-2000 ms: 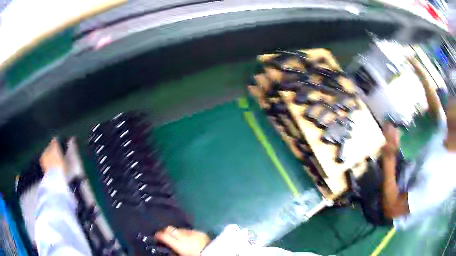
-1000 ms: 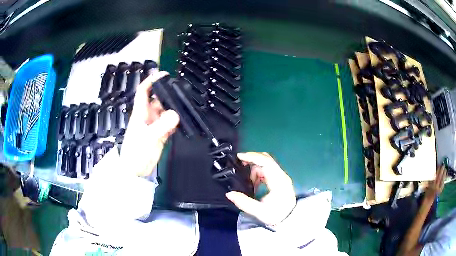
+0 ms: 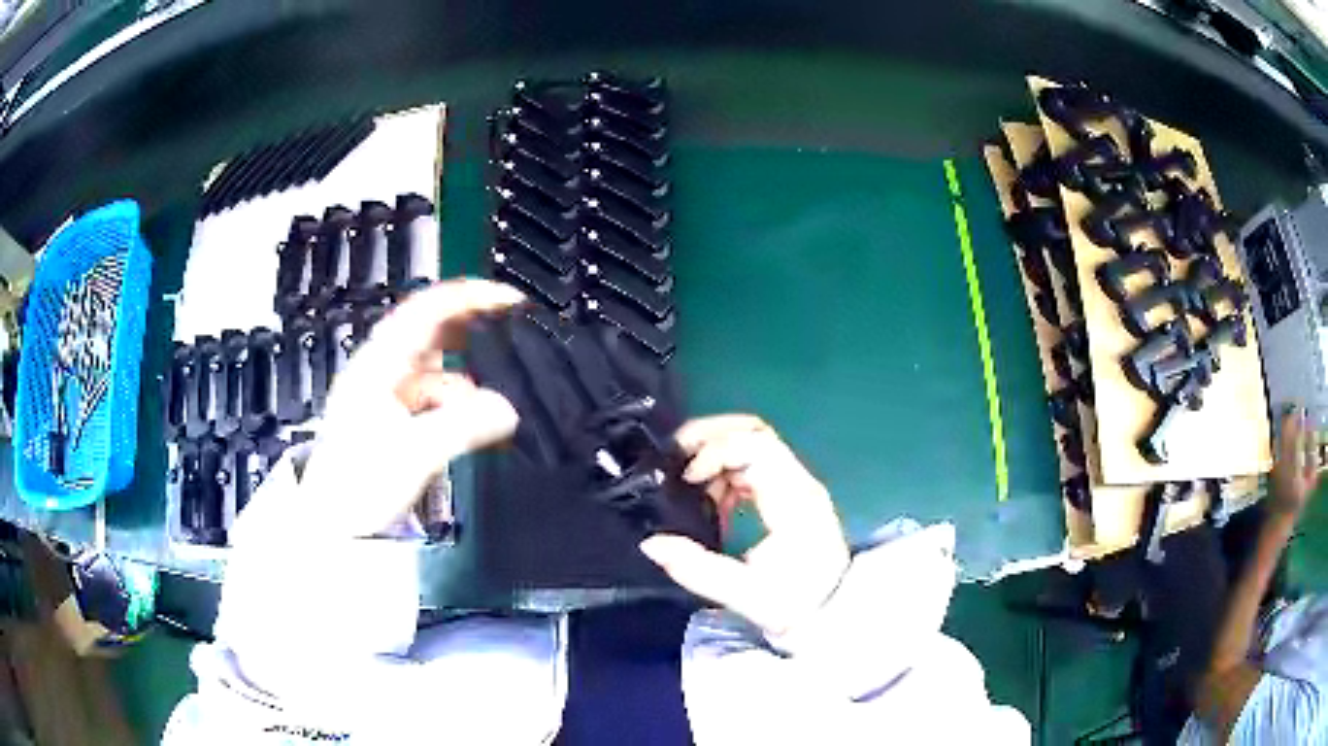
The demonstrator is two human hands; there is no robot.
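Note:
My left hand (image 3: 437, 386) holds a long black handle housing (image 3: 527, 382) over the near part of the black mat (image 3: 546, 532). My right hand (image 3: 757, 510) grips a chunkier black bracket piece (image 3: 641, 481) with bright metal glints. The two pieces meet or overlap between my hands; I cannot tell whether they are joined. Slanted black handle housings (image 3: 626, 204) lie in two rows on the far part of the mat. Joined units (image 3: 299, 372) stand in rows on the white left board (image 3: 415, 139).
A blue basket (image 3: 128, 343) with thin silvery rods (image 3: 91, 343) is at the far left. Stacked cardboard sheets (image 3: 1151, 452) carry jumbled black bracket pieces (image 3: 1165, 313) at the right. A grey machine (image 3: 1289, 292) and another person's hand (image 3: 1293, 466) are at the right edge.
From two seconds ago, the view has swung and both hands have come together over the mat. Since one second ago, the housing's end has come down against or over the bracket piece.

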